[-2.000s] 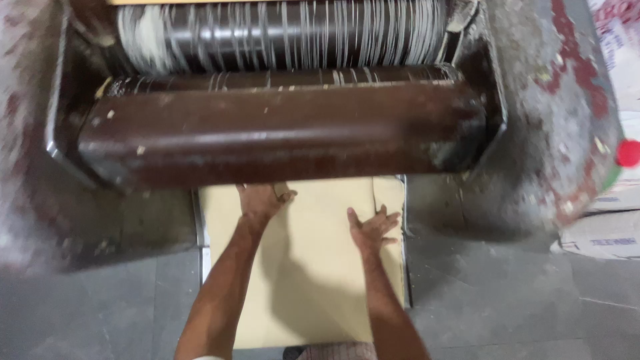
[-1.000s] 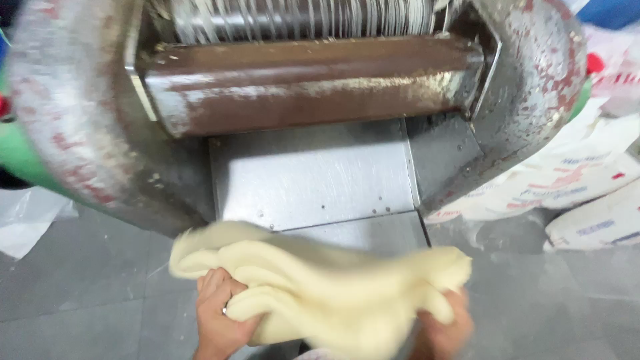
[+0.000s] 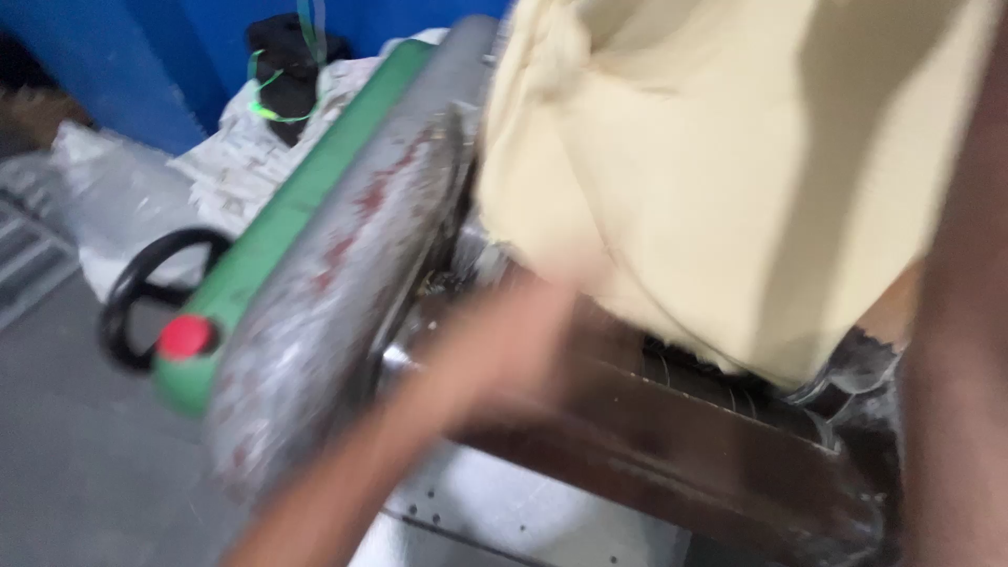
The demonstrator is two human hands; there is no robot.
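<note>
A wide sheet of pale dough [image 3: 724, 189] lies over the top of the roller machine, its ragged lower edge hanging above the dark rollers. My left hand [image 3: 543, 315], badly blurred, is at the dough's lower left edge; whether its fingers grip it cannot be told. My right forearm runs up the right side of the view, and the right hand is out of sight. Below the dough is the brown front bar [image 3: 654, 449] of the machine, with a metal plate [image 3: 520, 504] under it.
At the left stand the machine's worn grey side housing [image 3: 339, 291], a green cover [image 3: 291, 213], a red button [image 3: 186, 337] and a black handwheel [image 3: 126, 307]. White sacks [image 3: 236, 157] and a plastic bag [image 3: 134, 205] lie behind, near a blue surface [image 3: 181, 55].
The dough, bunched in both hands below the front bar a second ago, is now up over the machine's top. The view has swung strongly.
</note>
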